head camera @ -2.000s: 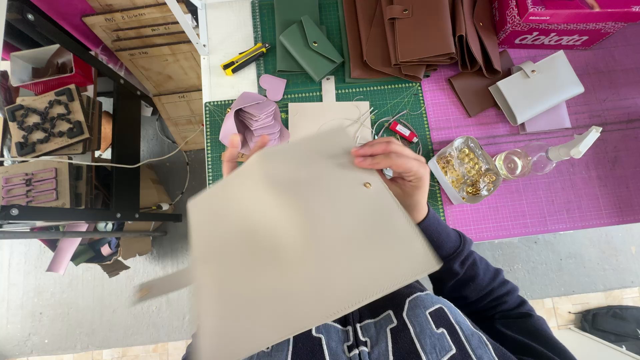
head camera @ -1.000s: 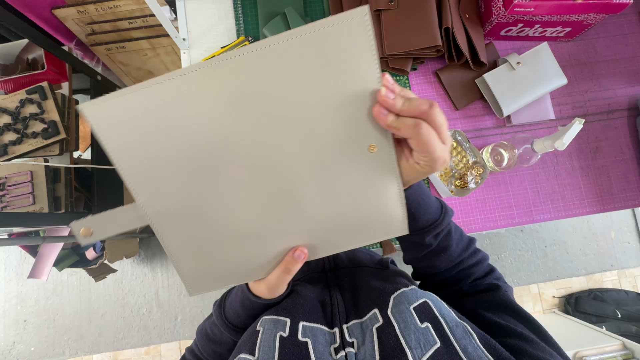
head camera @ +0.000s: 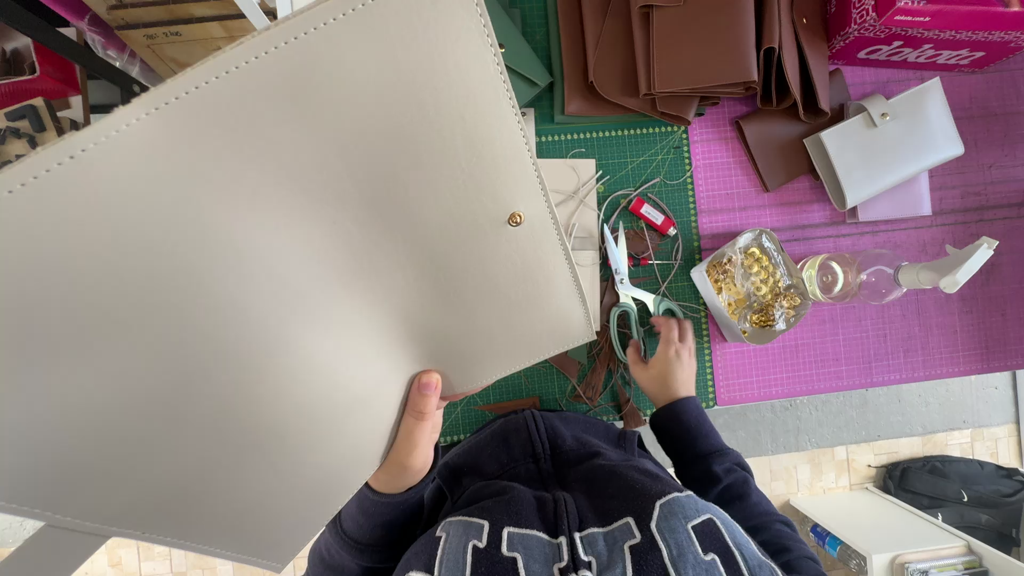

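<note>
My left hand [head camera: 418, 428] grips the lower right edge of a large beige leather folder [head camera: 288, 272], thumb on its face. Stitching runs along the folder's edges, a brass snap stud [head camera: 515, 218] sits near its right side, and a strap [head camera: 60, 550] sticks out at the lower left. Over the green cutting mat, my right hand [head camera: 666, 362] has its fingertips at the handles of a pair of scissors [head camera: 626, 292], whose blades are spread apart. Whether the fingers hold the handles is not clear. Around the scissors are a red lighter [head camera: 653, 216], cords and brown leather scraps [head camera: 596, 372].
Right of the green cutting mat [head camera: 640, 144], a clear container of gold snap parts [head camera: 752, 286] stands beside a spray bottle [head camera: 872, 278]. Brown leather pieces [head camera: 696, 48], a white wallet [head camera: 884, 144] and a pink box [head camera: 928, 40] lie farther back.
My right hand has left the folder's right edge and is now at the scissors. The folder has moved left and looks closer, still in my left hand.
</note>
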